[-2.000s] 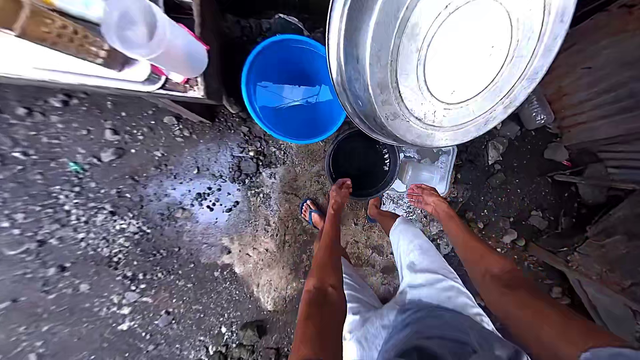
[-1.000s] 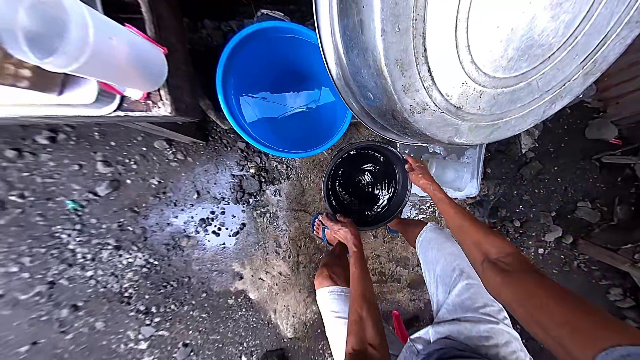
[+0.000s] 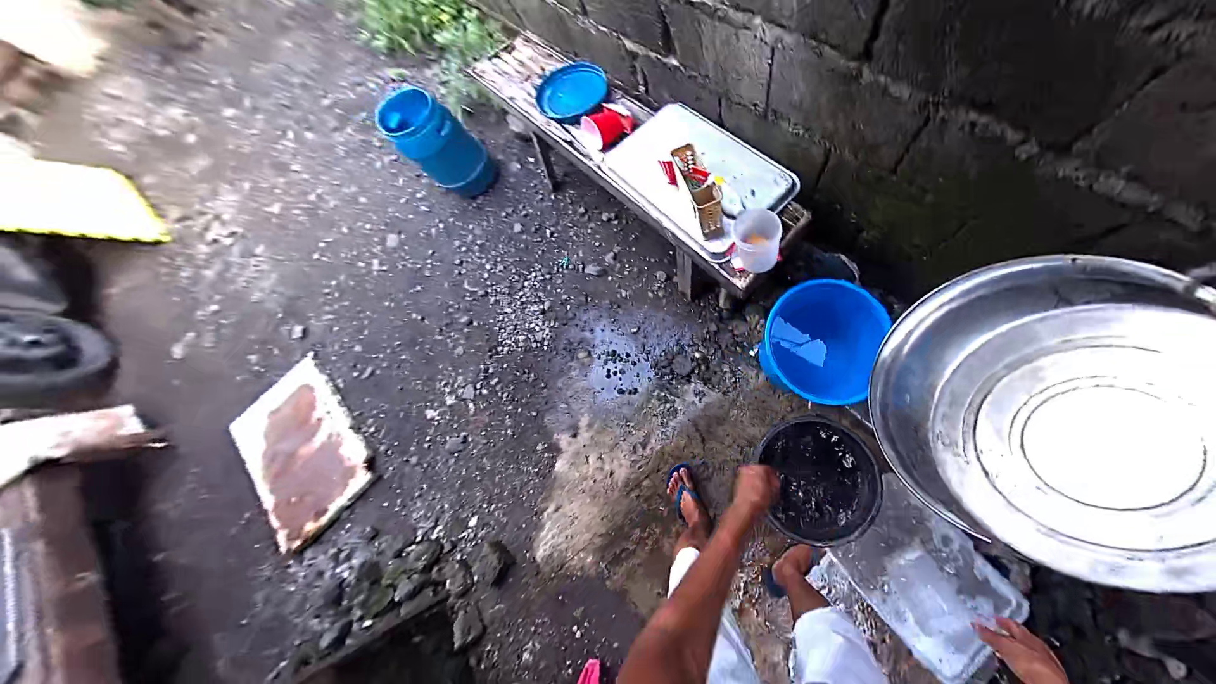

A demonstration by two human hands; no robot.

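My left hand (image 3: 757, 488) is closed on the rim of a black plastic basin (image 3: 823, 483) that holds dark, rippling water, near my feet in blue flip-flops. My right hand (image 3: 1020, 650) is apart from the basin, fingers spread, beside the near end of a clear plastic container (image 3: 936, 579). Just beyond the black basin stands a blue plastic tub (image 3: 826, 341) of water. A large round metal basin (image 3: 1092, 423) lies to the right, overlapping part of the view of the clear container.
A wooden bench (image 3: 632, 180) along a block wall (image 3: 912, 123) carries a white tray, a plastic pitcher (image 3: 757, 240) and a blue lid. Left of it stands a blue drum (image 3: 437, 142). A square board (image 3: 304, 456) lies on the gravel, with stones near it.
The view has swung widely to the left. My right hand, on the black basin's rim a second ago, is now off it and by the clear container.
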